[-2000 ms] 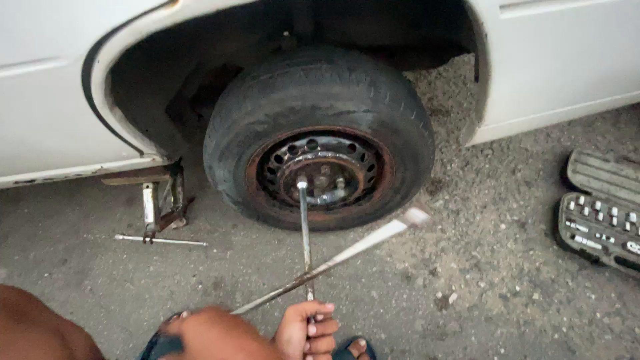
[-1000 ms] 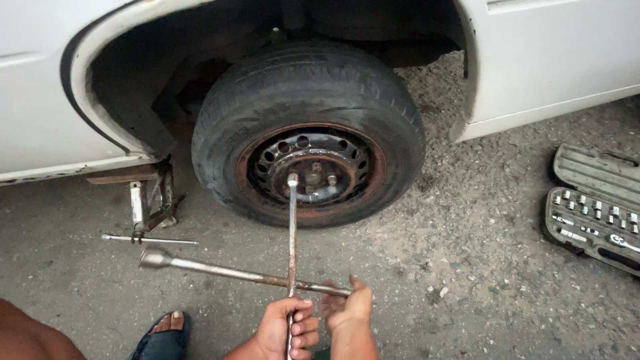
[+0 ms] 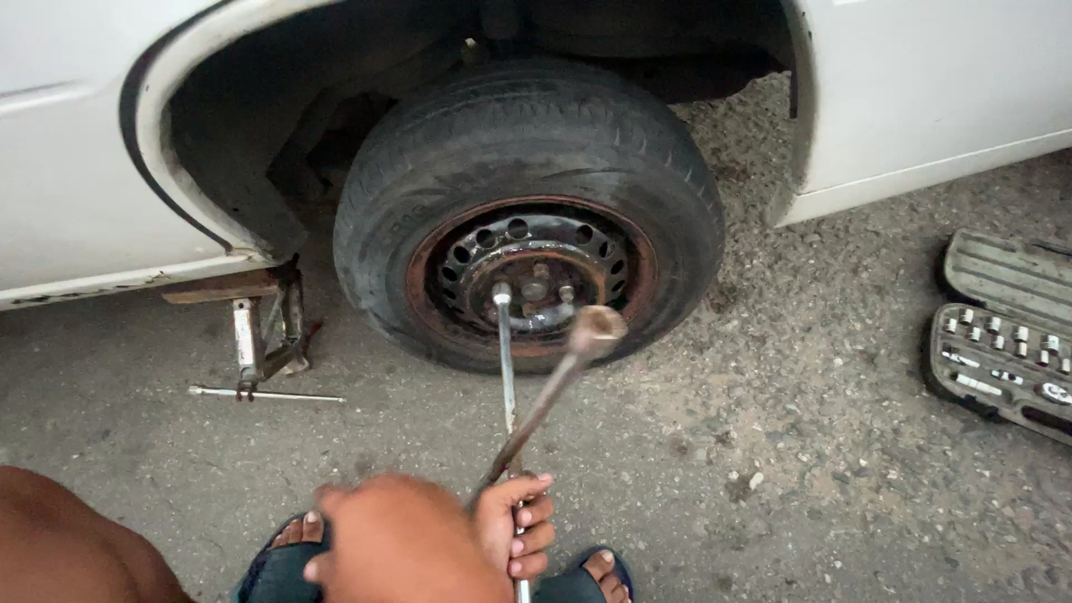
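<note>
A four-way lug wrench [image 3: 540, 410] has one socket end on a nut of the rusty steel wheel [image 3: 536, 251]. My left hand [image 3: 517, 528] is wrapped around the wrench's near shaft, fingertips showing on the right side. Its crossbar slants up to the right, with a worn socket end in front of the tire [image 3: 528, 151]. My right hand [image 3: 402, 536], blurred by motion, lies left of my left hand, over the left forearm. Its fingers are apart at the left, nothing visible in them; the lower end of the crossbar is hidden behind it.
A jack [image 3: 272, 327] with a wood piece on top stands under the white car body [image 3: 92, 193] at left. A metal rod [image 3: 268, 394] lies at its base. At right is an open socket set case [image 3: 997, 356]. My sandalled feet and a bare knee are at the bottom.
The wrench's crossbar has turned, its socket end now at upper right. My right hand has left the bar's right end and moved left across my left forearm. The left hand still holds the shaft.
</note>
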